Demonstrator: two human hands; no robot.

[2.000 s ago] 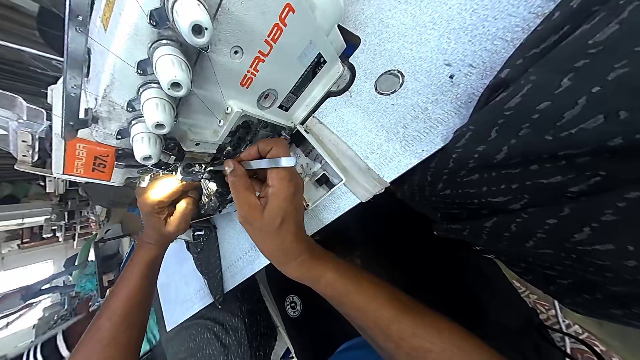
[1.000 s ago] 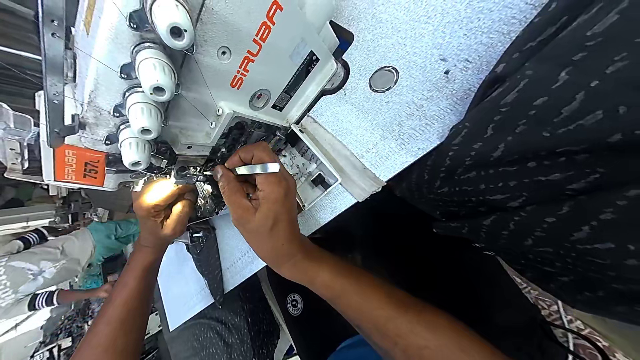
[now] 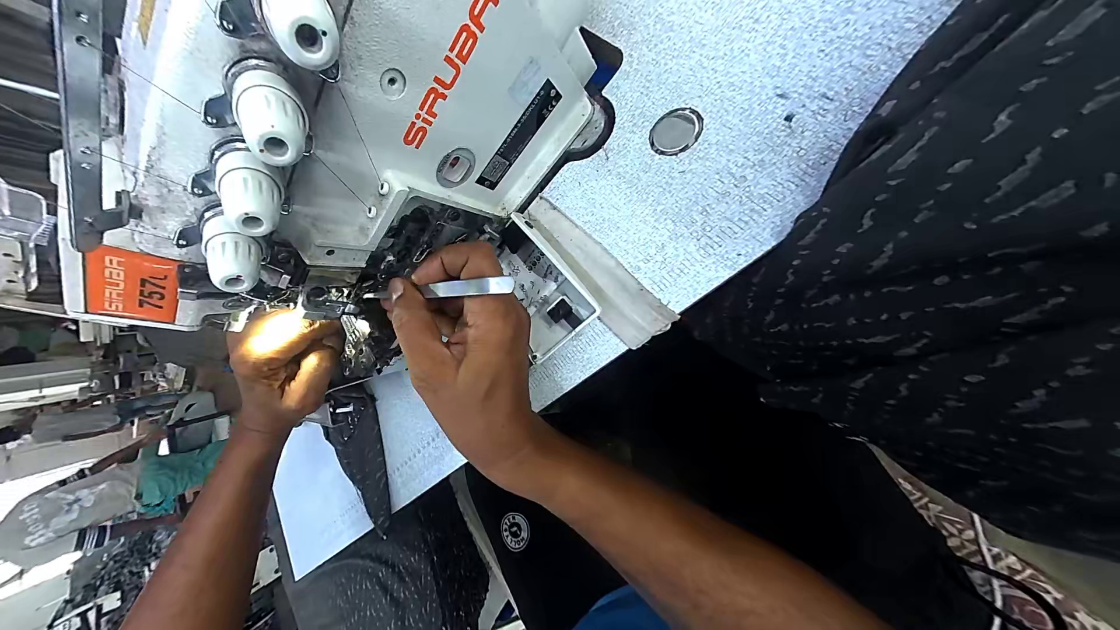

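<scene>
A white Siruba overlock sewing machine (image 3: 350, 140), seen turned on its side, has its front cover open. My right hand (image 3: 472, 350) pinches metal tweezers (image 3: 468, 287) between thumb and fingers, their tips reaching into the dark looper area (image 3: 411, 241). Beside it, my left hand (image 3: 284, 363) has its fingers curled at the needle and presser-foot area, under the bright machine light; whether it grips something is hidden. Fine threads run from the white tension dials (image 3: 269, 118). Below the hands, a dark speckled cloth piece (image 3: 363, 455) hangs over the table edge.
The open cover (image 3: 560, 306) juts out right of my right hand. The pale patterned tabletop (image 3: 726, 79) extends to the upper right, beside dark speckled fabric (image 3: 962, 262). A white sheet (image 3: 315, 499) lies below. Machines, garments and part of a person (image 3: 79, 507) show at far left.
Both hands stay at the machine, and the tweezers remain in my right hand, tilted slightly differently. The person in the left background has shifted position.
</scene>
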